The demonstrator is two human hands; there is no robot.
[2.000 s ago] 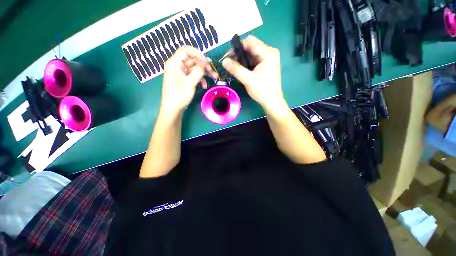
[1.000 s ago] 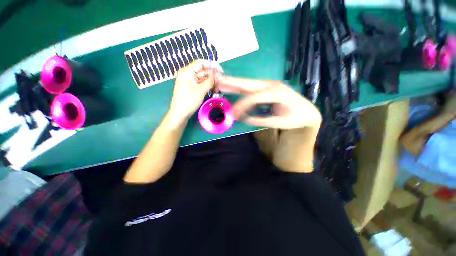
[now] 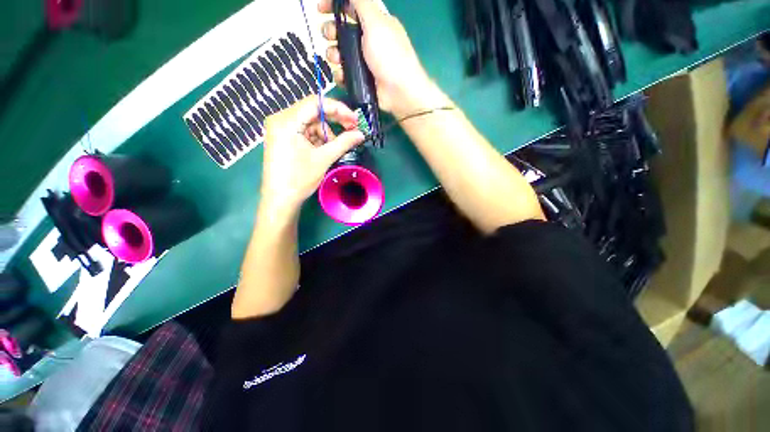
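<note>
A dryer body with a pink flared ring (image 3: 351, 195) stands on the green bench in front of me. My right hand (image 3: 380, 51) holds a long black handle shell (image 3: 355, 67) upright above the ring. My left hand (image 3: 295, 143) pinches a small greenish part (image 3: 363, 124) at the shell's lower end, just above the body's neck. A thin blue wire (image 3: 320, 84) runs upward past my left fingers.
A sheet with rows of black strips (image 3: 255, 94) lies behind my left hand. Two pink-ringed bodies (image 3: 91, 185) lie at left beside white sheets (image 3: 110, 291). Black handle shells (image 3: 528, 51) are piled at right, above an open carton (image 3: 696, 169). Another person's plaid sleeve (image 3: 160, 380) is at lower left.
My right hand, blurred and low beside the ring a second ago, is now up and forward with a black handle shell. My left hand has shifted slightly left. The view has tilted.
</note>
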